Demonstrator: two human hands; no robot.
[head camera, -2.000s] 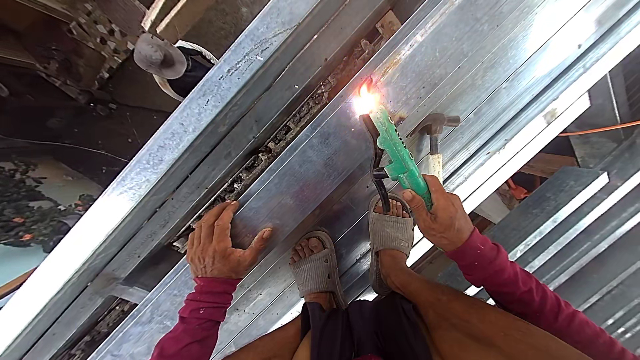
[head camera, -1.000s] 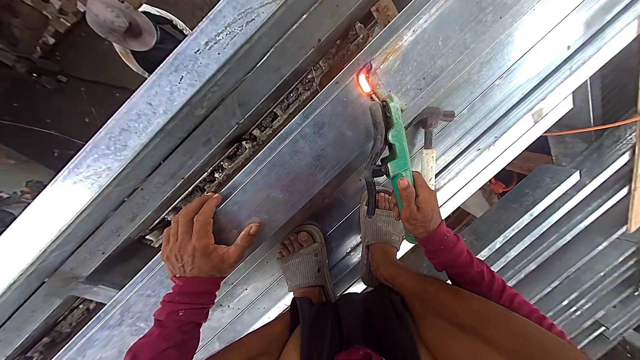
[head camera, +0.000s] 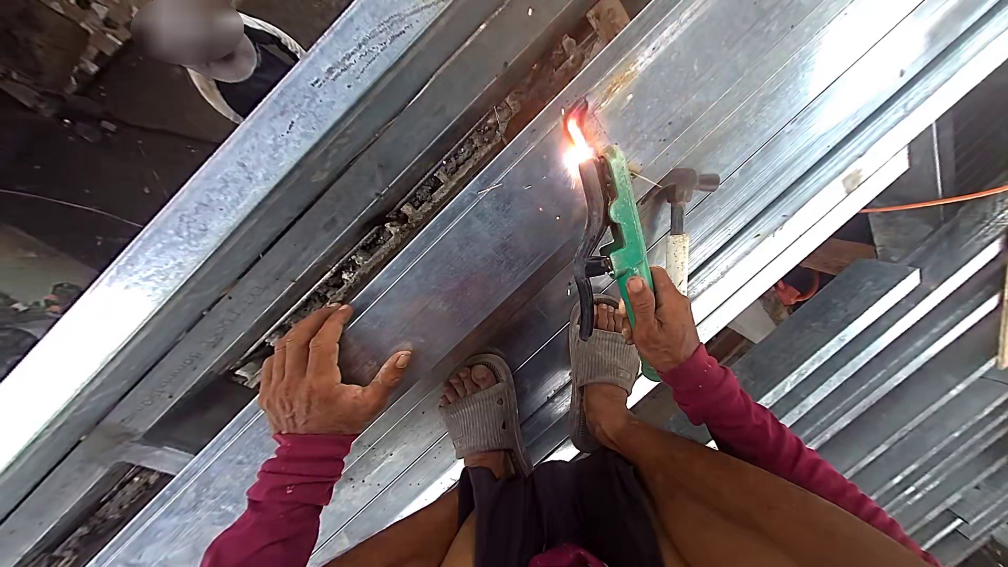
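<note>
My right hand (head camera: 663, 319) is closed round the green handle of a welding electrode holder (head camera: 628, 228), whose black lever runs along its left side. At the holder's tip a bright glow with small sparks (head camera: 579, 146) hides the electrode and the metal under it. My left hand (head camera: 319, 378) rests, fingers spread, on the edge of a galvanized steel channel (head camera: 472, 260) and holds nothing. A welder's chipping hammer or similar hammer (head camera: 679, 189) with a pale handle lies just right of the holder. My sandalled feet (head camera: 484, 402) stand on the metal sections between my hands.
Long steel sections (head camera: 197, 228) run diagonally at the left, with a rough, debris-filled gap (head camera: 409, 205) beside them. More steel profiles (head camera: 890, 378) lie lower at the right. An orange cable (head camera: 937, 201) crosses there. A person in a cap (head camera: 228, 59) is at the upper left, below.
The glow at the holder's tip dims to red, then flares white with sparks again. My left hand stays on the channel edge and my right hand keeps its hold.
</note>
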